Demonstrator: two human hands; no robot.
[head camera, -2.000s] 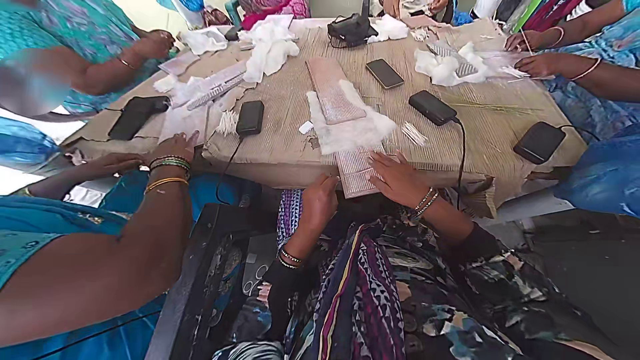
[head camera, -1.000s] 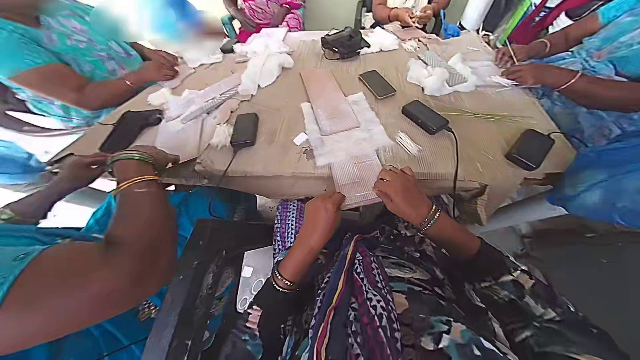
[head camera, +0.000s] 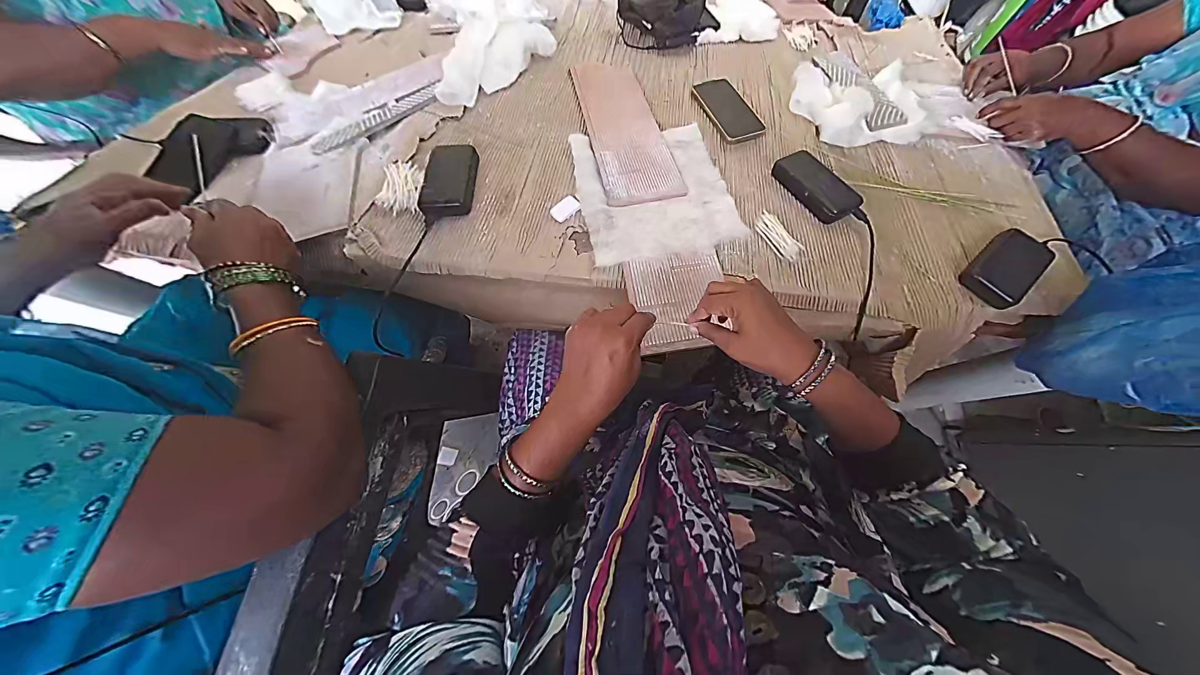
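My left hand (head camera: 605, 352) and my right hand (head camera: 750, 328) are at the table's near edge, with a thin white strand (head camera: 677, 324), perhaps a cotton wick, pinched between their fingertips. Below the strand lies a ridged, pale board (head camera: 667, 281), its near end at the edge. A sheet of white cotton wadding (head camera: 717, 202) covers the board's far part. Across the wadding rests a second pinkish ridged board (head camera: 628, 141). To the right is a small bundle of thin white sticks or wicks (head camera: 778, 235). A small white piece (head camera: 565, 208) lies left of the wadding.
Corrugated cardboard (head camera: 506, 216) covers the table. Black corded devices (head camera: 817, 186) (head camera: 448, 181) and a phone (head camera: 728, 110) lie about. At my left a co-worker's hands (head camera: 239, 239) hold a thin stick; another co-worker's hands (head camera: 1022, 112) work at the right beside cotton (head camera: 816, 103).
My right hand has lifted off the ridged board where it lay two seconds ago, and now pinches a thin strand together with my left. The neighbour's hands at left have come closer together.
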